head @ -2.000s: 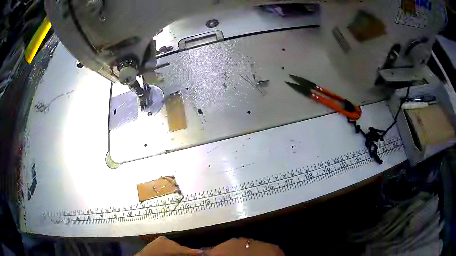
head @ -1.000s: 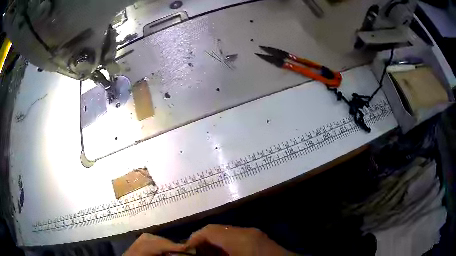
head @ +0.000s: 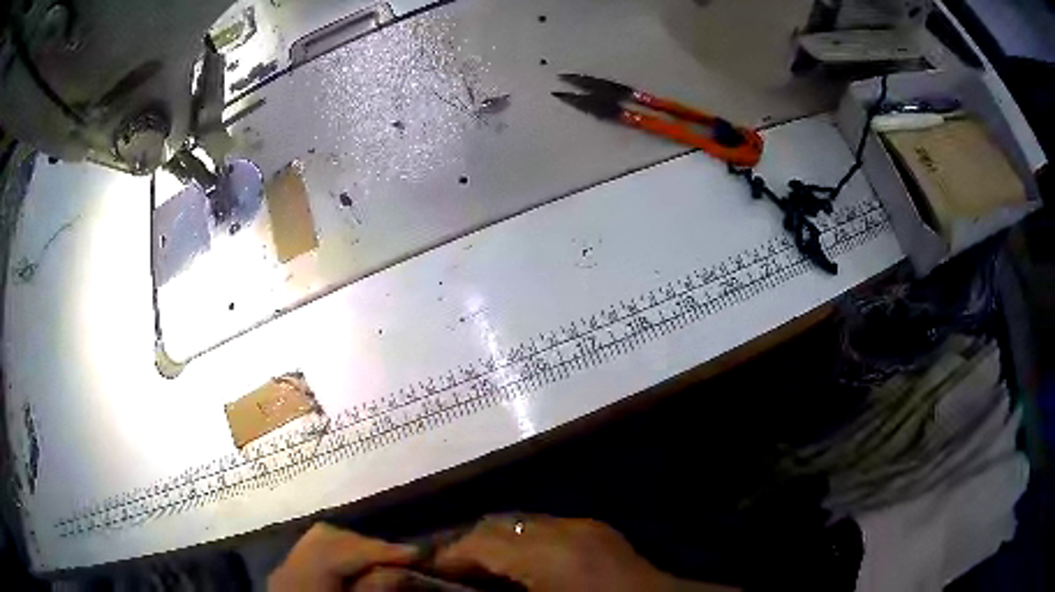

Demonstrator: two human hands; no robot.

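My left hand (head: 330, 561) and my right hand (head: 550, 555) are together below the table's front edge, at the bottom of the view and partly cut off. The fingers meet over a small dark piece (head: 434, 541), mostly hidden; I cannot tell what it is or which hand holds it. The needle and presser foot (head: 218, 191) of the sewing machine stand above the bright needle plate, with no cloth under them. A tan strip (head: 292, 213) lies right of the needle.
Orange-handled thread snips (head: 694, 130) with a black cord lie on the machine bed. A cardboard scrap (head: 273, 409) lies by the printed ruler (head: 578, 345). A small tray (head: 916, 220) holds a tan block. Pale cut pieces (head: 943, 486) are below the table, right.
The view has shifted, so the table and machine appear further left and higher. My hands stay together below the edge, with more of them showing. The snips, scrap and tray have not moved on the table.
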